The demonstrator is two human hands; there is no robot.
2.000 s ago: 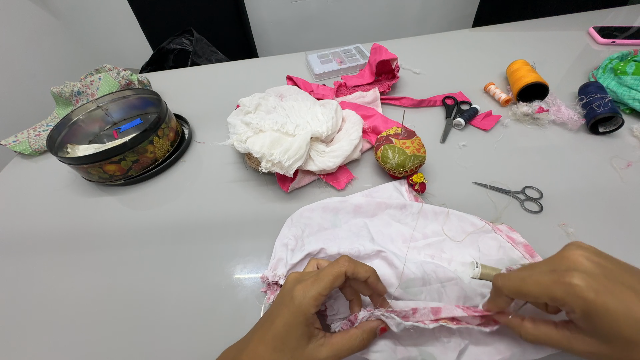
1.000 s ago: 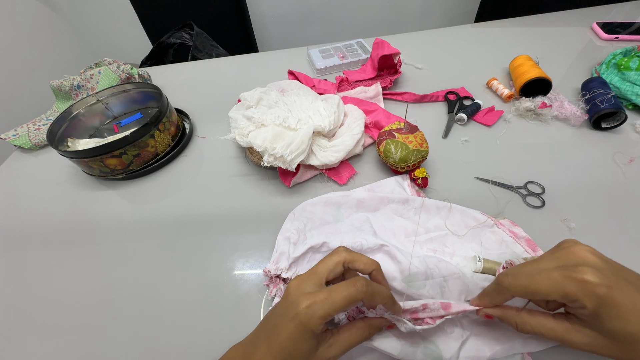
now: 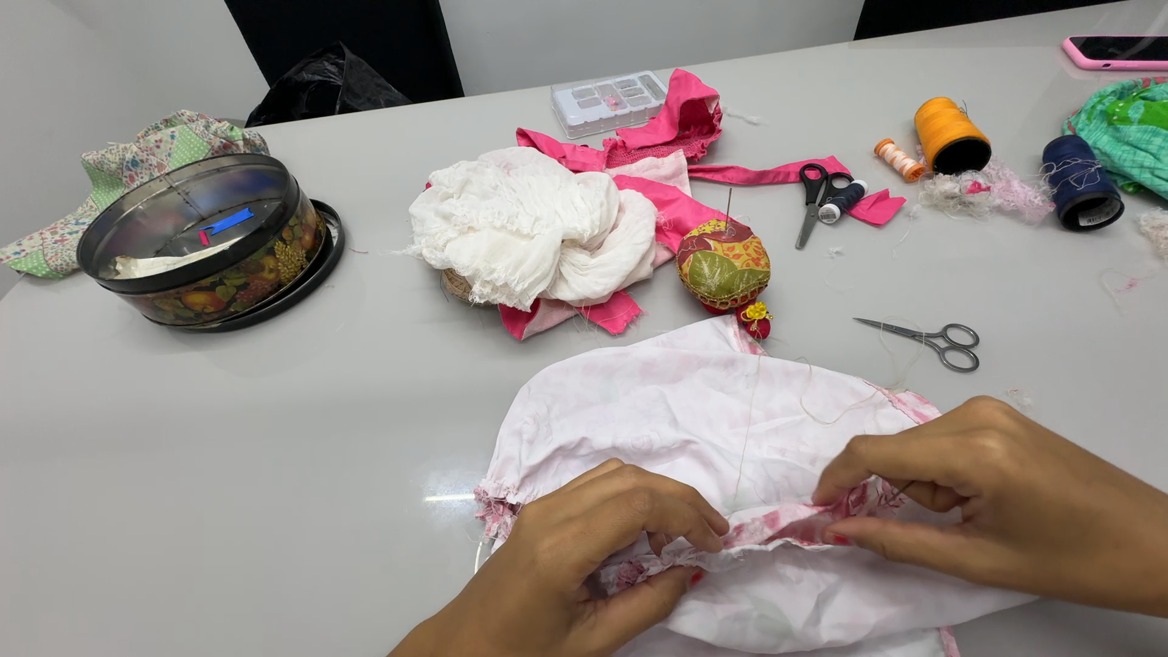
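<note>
A white and pink fabric piece (image 3: 639,411) lies at the front of the grey table, with a gathered pink edge at its left. My left hand (image 3: 611,547) pinches its folded pink-patterned edge between thumb and fingers. To the right, my right hand (image 3: 967,502) grips the same fold; a thin needle-like tip shows by its fingers. Loose pale thread runs over the cloth. Just beyond the fabric sits a patterned pincushion (image 3: 723,265) with a needle upright in it. Small metal scissors (image 3: 926,343) lie to its right.
Farther back are a bundled white cloth (image 3: 529,228) on bright pink fabric, a clear compartment box (image 3: 607,105), black-handled scissors (image 3: 810,205), an orange thread cone (image 3: 951,132) and a navy one (image 3: 1081,182). An open floral tin (image 3: 210,283) stands left. A pink-cased phone (image 3: 1118,53) lies back right.
My right hand has turned, its fingers spreading a little over the fold. The thread spool seen on the cloth beside it earlier no longer shows. Both hands remain on the fabric.
</note>
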